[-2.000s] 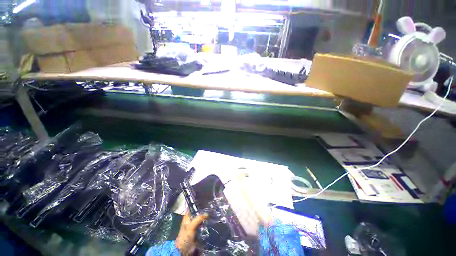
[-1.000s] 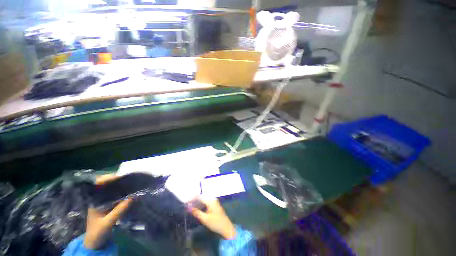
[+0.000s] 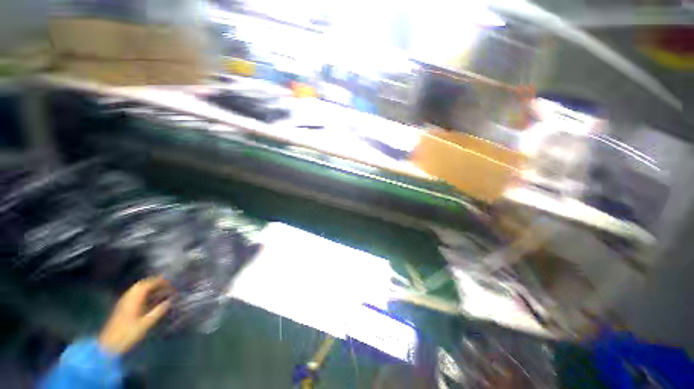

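Observation:
The frame is blurred. My left hand [image 3: 135, 315], in a blue sleeve, is at the lower left, at the near side of the bagged black assemblies [image 3: 99, 228]. Its thumb and fingers are bent towards each other by the shiny film; blur hides whether they grip it. My right hand cannot be made out. The white sheet [image 3: 316, 281] lies bare in the middle, with the small bright display [image 3: 388, 332] at its lower right. A yellow lead with a dark blue connector [image 3: 307, 372] shows at the bottom edge.
Clear plastic film [image 3: 487, 357] lies at the lower right, with a blue bin [image 3: 639, 361] beyond. Printed sheets [image 3: 495, 296] lie on the right of the bench. The raised shelf [image 3: 319, 140] holds a cardboard box [image 3: 468, 161] and a blurred white fan [image 3: 559, 156].
The view swung right, then back left and is tilted. The black assembly no longer lies between my hands over the sheet. My left hand is at the pile; my right hand has dropped from clear view.

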